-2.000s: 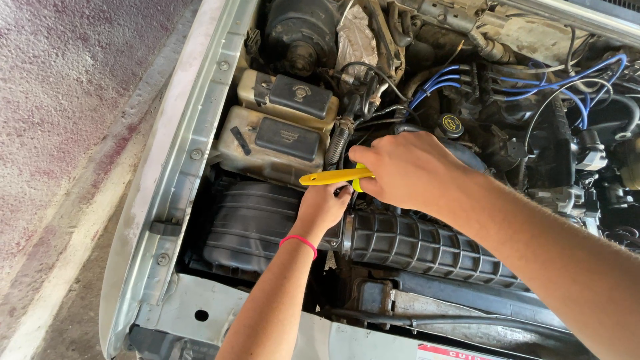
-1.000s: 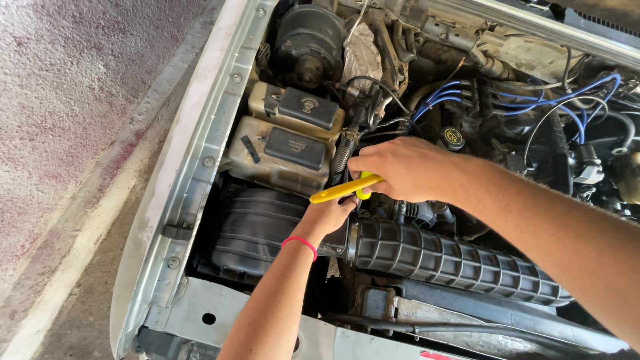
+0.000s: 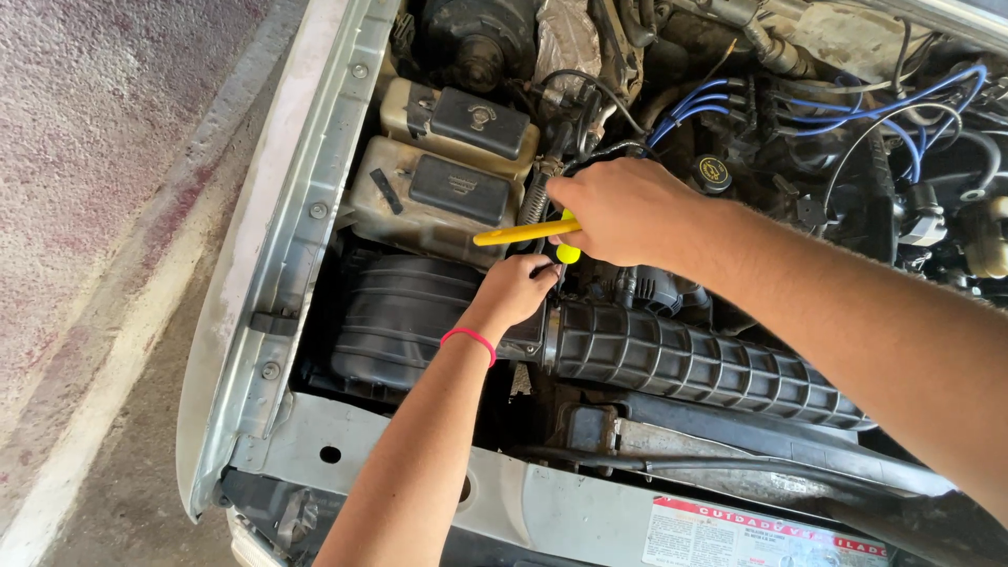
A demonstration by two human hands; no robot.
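Observation:
My right hand (image 3: 614, 209) grips a yellow-handled tool (image 3: 526, 232), perhaps a brush, whose handle points left; the tool's working end is hidden by the hand. A bright yellow-green rounded piece (image 3: 568, 253) shows just under those fingers; what it belongs to cannot be told. My left hand (image 3: 516, 290), with a red band at the wrist, is beside it, fingertips curled near a thin part at the corner of the black air filter housing (image 3: 402, 315). Whether it holds something is not clear. The ribbed black intake duct (image 3: 693, 358) runs right from the housing, below both hands.
Two plastic fluid reservoirs with black caps (image 3: 458, 189) stand left of the hands. Blue spark plug wires (image 3: 835, 118) and a black oil filler cap (image 3: 713, 173) lie at the upper right. The metal fender edge (image 3: 315, 213) borders the left; a front crossmember (image 3: 567, 504) runs along the bottom.
Both hands remain at the same spot by the air filter housing. The yellow handle has tilted a little since the first frame.

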